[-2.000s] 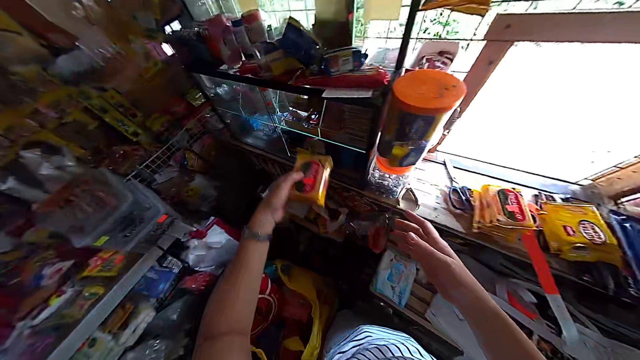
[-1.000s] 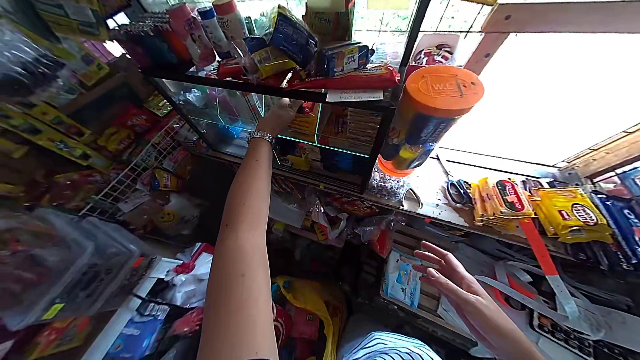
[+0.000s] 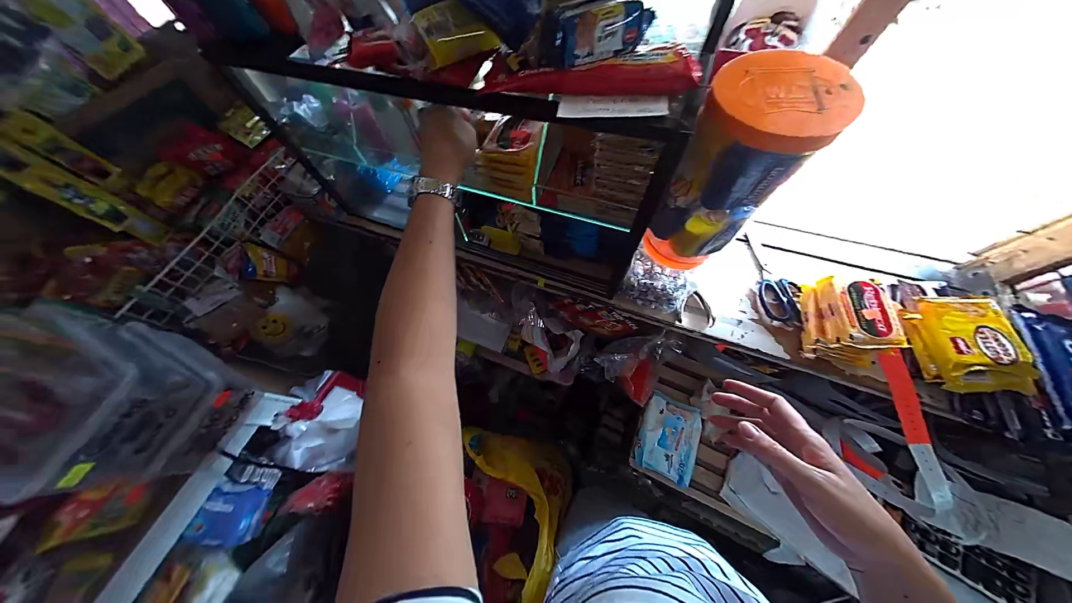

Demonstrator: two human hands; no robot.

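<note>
My left hand (image 3: 446, 138) reaches into the upper compartment of a glass display case (image 3: 553, 213); a metal watch is on its wrist. Its fingers are partly hidden by the case's dark top edge, so whether they hold something cannot be told. Just right of it, a stack of yellow and red packets (image 3: 511, 159) stands behind the glass. My right hand (image 3: 787, 461) hovers at the lower right, fingers apart and empty, near a light blue packet (image 3: 668, 439) on wooden slats.
Right of the case, an orange-lidded plastic jar (image 3: 737, 159) rests on a container. Scissors (image 3: 779, 301), yellow-orange packets (image 3: 854, 314) and yellow packets (image 3: 976, 343) line the counter. A yellow plastic bag (image 3: 536, 477) lies below, a white wire rack (image 3: 209, 243) and clear plastic containers (image 3: 109, 402) to the left.
Two seconds ago my left hand held a yellow and red packet in front of the case; it has since moved up into the case. My right hand stays low at the right.
</note>
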